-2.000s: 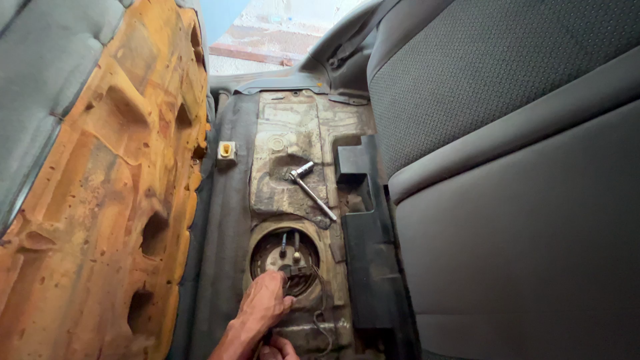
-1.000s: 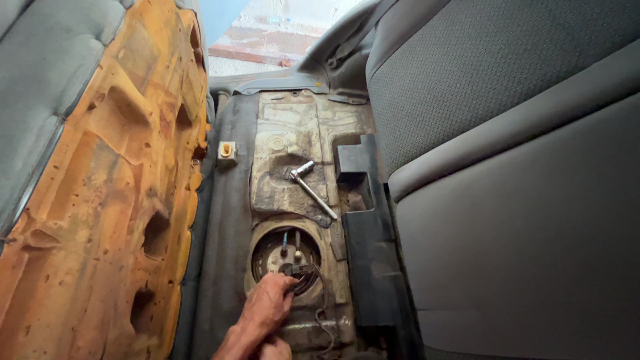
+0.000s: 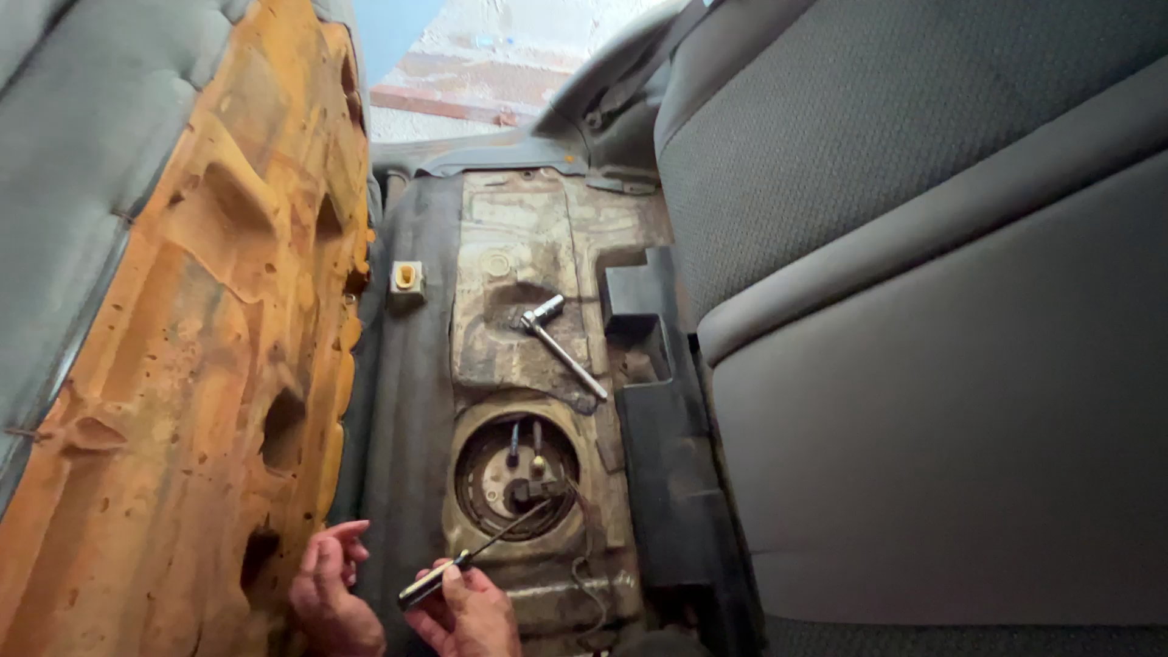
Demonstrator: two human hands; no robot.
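Note:
My right hand [image 3: 470, 607] grips the handle of a screwdriver [image 3: 433, 581] at bottom centre. The screwdriver's thin shaft points up and right to an electrical connector [image 3: 538, 491] on a round metal sender cover [image 3: 493, 474]; whether the tip touches the connector cannot be told. The cover sits inside a round opening in the car floor, with two hose fittings on it. Left of the screwdriver, my left hand [image 3: 336, 589] is raised, holding nothing, fingers apart and slightly curled. Beyond the opening, a chrome ratchet with a socket [image 3: 566, 351] lies on the bare metal floor.
An upturned seat cushion with orange foam [image 3: 201, 365] stands at the left, beside grey carpet [image 3: 411, 411]. A black plastic tray [image 3: 671, 474] runs along the right, below the grey seat back [image 3: 912, 392]. A wire [image 3: 589, 584] trails from the opening.
The right hand has drawn back from the connector and now shows a screwdriver in its grip. The left hand has come into clear view beside it. The ratchet has stayed put.

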